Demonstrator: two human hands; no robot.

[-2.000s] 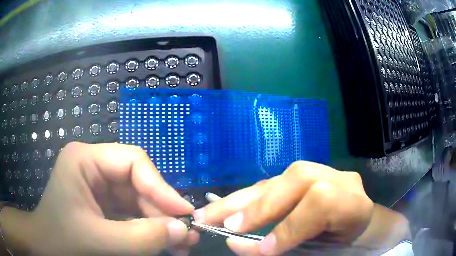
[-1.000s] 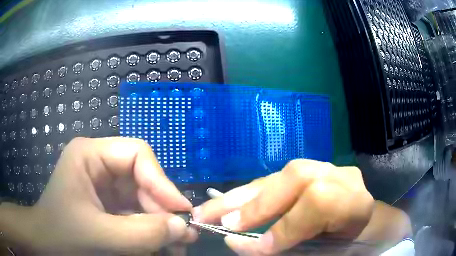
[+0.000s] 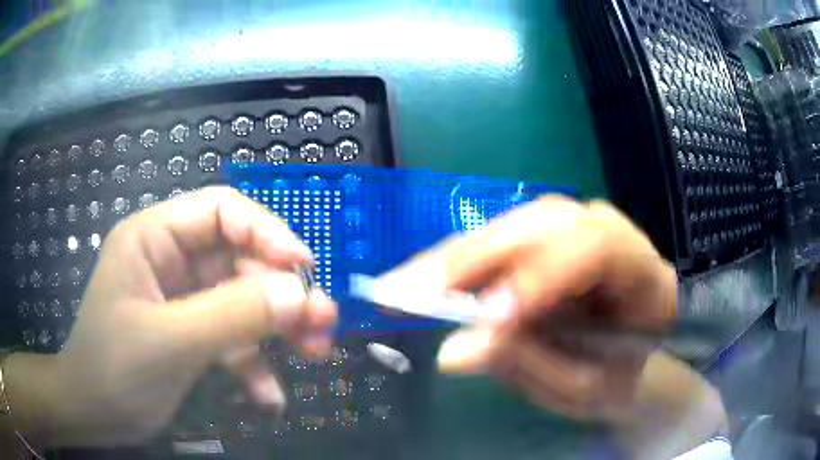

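Observation:
My left hand [image 3: 198, 305] pinches a small dark round component [image 3: 306, 277] between thumb and fingers, over the black tray [image 3: 388, 126]. My right hand [image 3: 557, 305] is blurred and holds the tweezers [image 3: 423, 312], which point left over the blue sheet. The tweezer tips are too blurred to show whether they hold anything. The blue sheet [image 3: 405, 216] lies across the tray, with rows of small whitish pads at its left part and a shiny patch toward its right. My hands partly cover the sheet and the tray. The hands are apart.
A short whitish cylinder [image 3: 388, 357] lies near the black tray's right edge. A stack of black trays [image 3: 629, 135] stands at the right on the green mat [image 3: 485, 117]. Clear plastic trays [image 3: 800, 117] are at the far right. A yellow line crosses the top left corner.
Both hands have risen toward the blue sheet and moved apart. The tweezers have come away from the component. The whitish cylinder and lower tray pockets are now uncovered.

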